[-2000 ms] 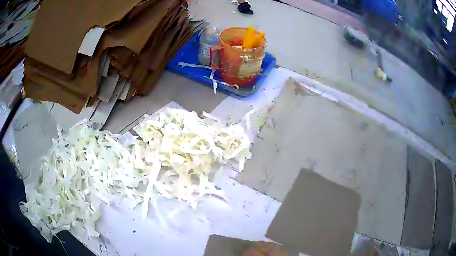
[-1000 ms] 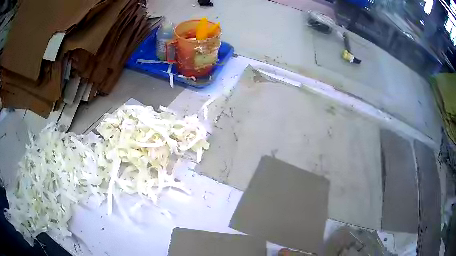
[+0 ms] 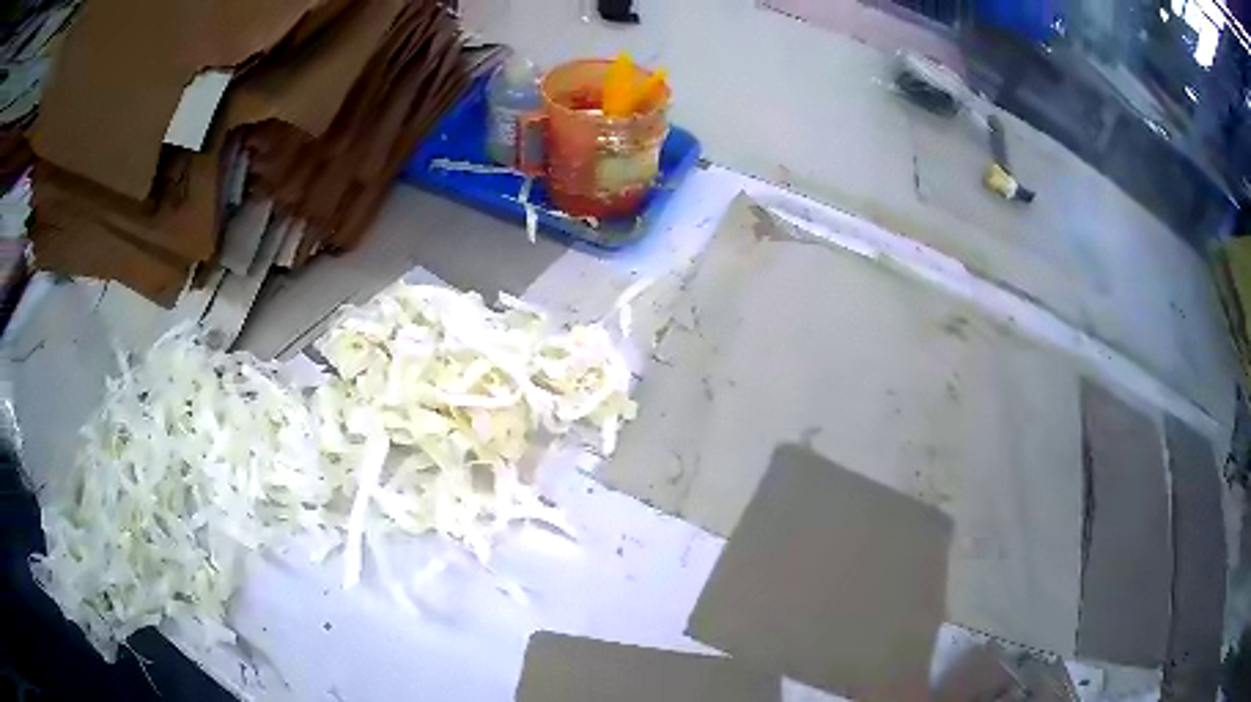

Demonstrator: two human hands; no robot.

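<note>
A plain grey-brown board (image 3: 827, 569) lies at lower centre right, tilted on the larger stained base board (image 3: 851, 343). A second grey-brown board (image 3: 638, 672) is cut off by the bottom edge, close to the first one's lower left corner. A tangled heap of narrow white and cream strips (image 3: 453, 398) lies at the left, partly on a white paper sheet (image 3: 480, 617). My left hand is not in view. A blurred brownish shape at the bottom edge, right of the boards, may be part of my right hand (image 3: 1013, 675); its fingers cannot be made out.
Brown panels (image 3: 124, 117) are stacked unevenly at upper left. Beside them a blue tray (image 3: 668, 185) holds an orange mug (image 3: 600, 151) with a yellow piece in it and a clear bottle (image 3: 513, 113). A blurred handled tool (image 3: 999, 151) lies at upper right. Darker strips of board (image 3: 1125, 528) lie at right.
The camera view has swung, first shifting the scene left and then partly back right. The boards and strips keep their places. The orange-brown fingertip-like patch at the bottom edge no longer shows.
</note>
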